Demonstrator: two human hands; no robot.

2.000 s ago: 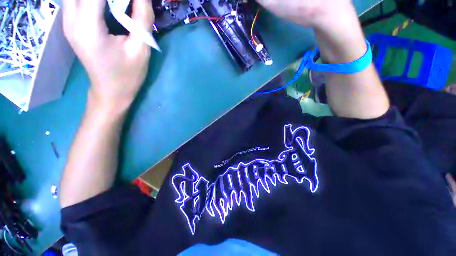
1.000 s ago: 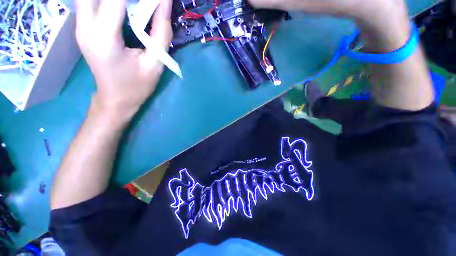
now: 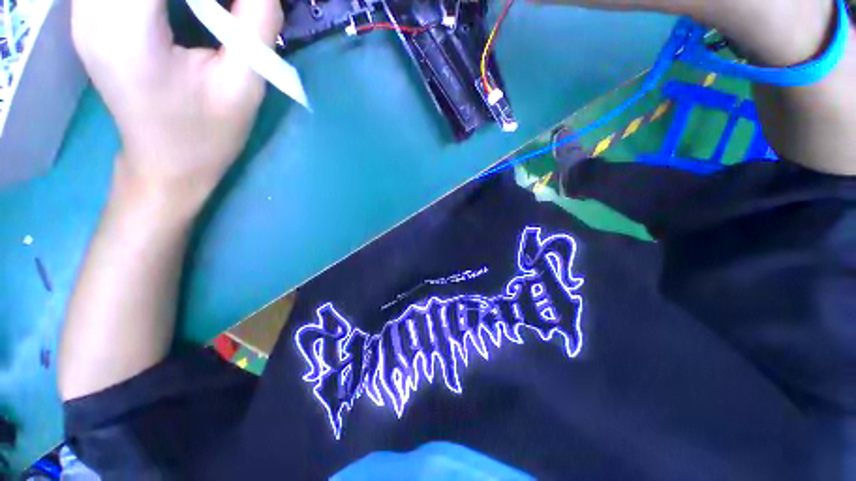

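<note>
The black chassis (image 3: 446,75) lies on the green bench mat at the top, cut off by the frame edge. Thin red and yellow wires run on it, with small white plugs. My left hand (image 3: 174,80) is at the chassis's left side, fingertips cut off. A white flat ribbon (image 3: 253,56) lies between its thumb and fingers, the pointed free end hanging over the mat. My right hand (image 3: 695,11) shows only as a strip at the top edge beyond the blue wrist strap (image 3: 798,73); its fingers are hidden.
A white-walled box (image 3: 42,103) of white strips stands left of my left hand. Small dark bits lie on the mat (image 3: 272,197) at the left. The blue strap cord crosses the bench edge. A blue stool (image 3: 699,122) and yellow-black floor tape are at the right.
The chassis moved right and down in view, then back up and left. My right hand has moved right and mostly out at the top. The ribbon stays with my left hand.
</note>
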